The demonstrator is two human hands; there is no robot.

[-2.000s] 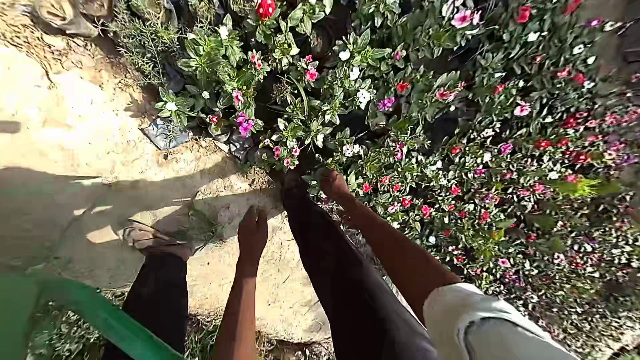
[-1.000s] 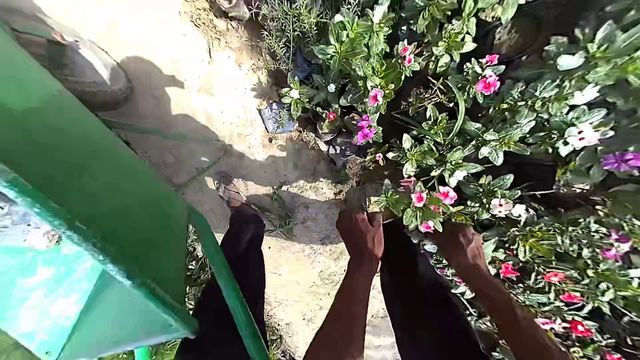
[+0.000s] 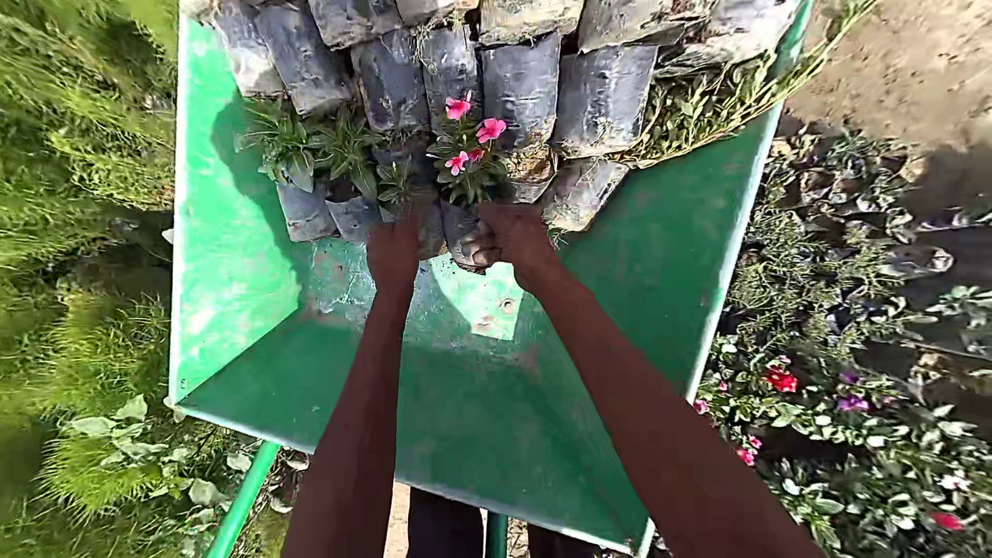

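Both hands are inside a green metal wheelbarrow tray [image 3: 480, 418], at the near edge of stacked black plastic grow bags [image 3: 521, 85]. My right hand [image 3: 515, 236] grips the side of a small grow bag [image 3: 463, 236] that holds a plant with pink periwinkle flowers [image 3: 474, 138]. Close to its left, my left hand [image 3: 395, 248] is closed at another small bag [image 3: 428, 225]; its fingertips are partly hidden. Two more bagged seedlings [image 3: 310, 213] stand left of it, and a bag lying tilted [image 3: 585, 194] is to the right of my right hand.
Leafy stems [image 3: 713, 116] lie over the tray's right side. A green handle [image 3: 244, 496] runs out at the lower left. Flowering plants [image 3: 852, 434] grow on the right beside bare soil [image 3: 914, 70], with feathery green plants [image 3: 77, 333] on the left.
The view has swung from the flower bed to the wheelbarrow. Both hands, earlier low among the bed's flowering plants, are now in the tray, and a pink-flowered bagged plant is in my right hand.
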